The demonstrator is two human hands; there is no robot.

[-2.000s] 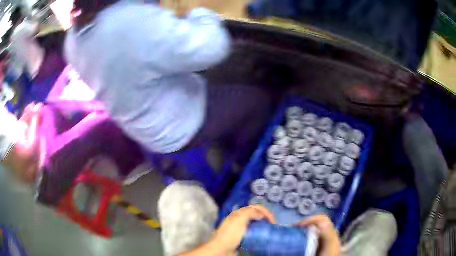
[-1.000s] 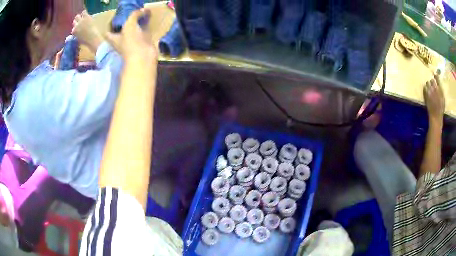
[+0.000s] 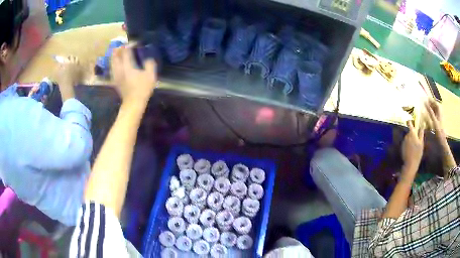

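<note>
My left hand [image 3: 132, 75] reaches up from the lower left to the left edge of the oven opening. Its fingers and thumb are around a dark blue hollow piece [image 3: 145, 54], slightly blurred. Another blue piece lies on the bench just left of the hand. The grey metal oven [image 3: 227, 93] holds several blue hollow pieces [image 3: 212, 38], some upright, some leaning. Below, the blue plastic tray [image 3: 268, 201] holds rows of white scalloped ring pieces [image 3: 207, 217]. My right hand is not in view.
A person in a light blue top [image 3: 45, 151] sits at the left, one hand over the tan bench [image 3: 60, 43]. A person in a checked shirt [image 3: 418, 216] works at the right bench. A dark cable hangs below the oven. A blue stool [image 3: 323, 237] stands lower right.
My view has turned, so the oven and tray show further left. My left hand has gone from the lap to the bench, then to the oven's left edge. My right hand has left view.
</note>
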